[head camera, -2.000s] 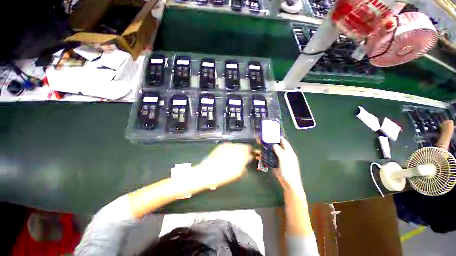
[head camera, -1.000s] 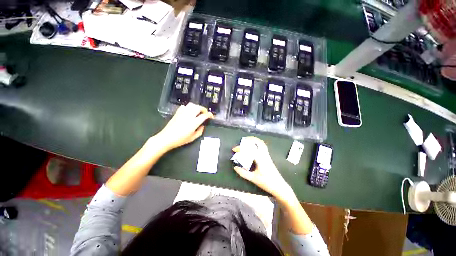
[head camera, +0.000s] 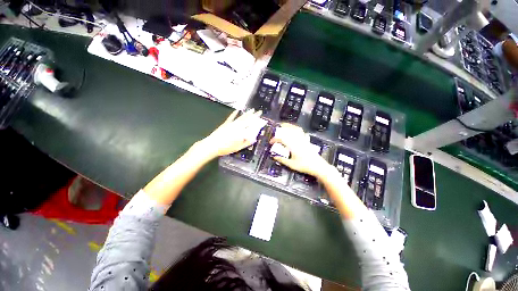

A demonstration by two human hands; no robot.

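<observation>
The clear tray (head camera: 309, 199) holds black phones in two rows, most showing a white label at the upper end. My left hand (head camera: 241, 134) is over the front row's leftmost pocket, its fingers on or just above the phone there. My right hand (head camera: 296, 150) is over the pocket beside it, fingers bent down around a small white patch; whether this is a loose piece or the phone's label is unclear. Both hands partly hide the phones below. A white rectangle (head camera: 264, 217) lies on the green bench in front of the tray.
A smartphone (head camera: 423, 182) lies right of the tray, near the post. Loose white pieces (head camera: 503, 238) and a partly cut-off fan (head camera: 484, 286) are at far right. Papers (head camera: 199, 71) and an open cardboard box (head camera: 250, 35) are behind left. Another filled tray (head camera: 17, 74) is at far left.
The view has swung left. Both hands are now over the front-left pockets; my right hand has moved up from the bench. The phone on the bench at right is now mostly hidden by my right sleeve.
</observation>
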